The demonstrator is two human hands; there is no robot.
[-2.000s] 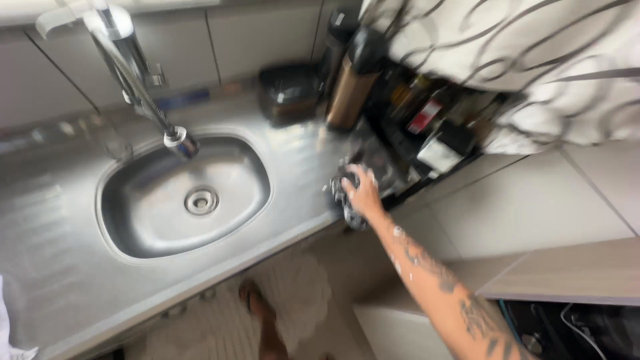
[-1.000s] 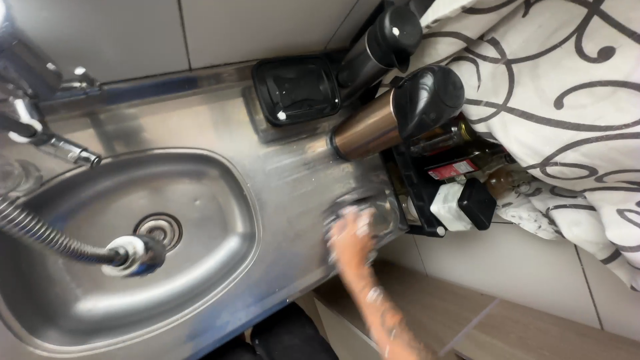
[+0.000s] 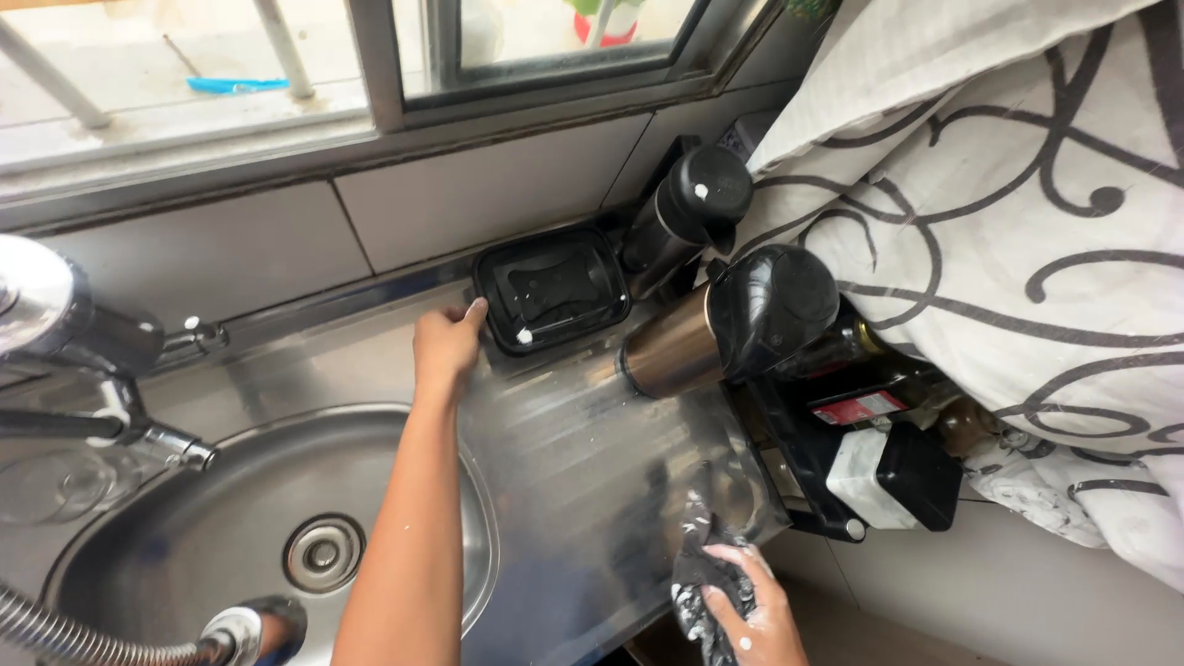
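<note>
My right hand (image 3: 751, 606) grips a dark, foam-covered cloth (image 3: 708, 578) at the front edge of the stainless steel counter (image 3: 573, 462). My left hand (image 3: 449, 347) is at the left side of a black lidded container (image 3: 555, 289), thumb against its edge; its other fingers are partly hidden, so whether it grips is unclear. Spots of foam dot the lid. Right of the container stand a black thermos jug (image 3: 684, 208) and a brown and black pump thermos (image 3: 726, 328).
The sink basin (image 3: 213, 499) lies left, with a chrome faucet (image 3: 176, 444) and a spring hose (image 3: 102, 624). A black rack (image 3: 795, 481) holding bottles and boxes stands right, beneath a patterned curtain (image 3: 999, 231). A window (image 3: 388, 111) is behind.
My left hand has come into view and reached the black container. My right hand still holds the cloth near the counter's right front. The view has shifted, now showing the window.
</note>
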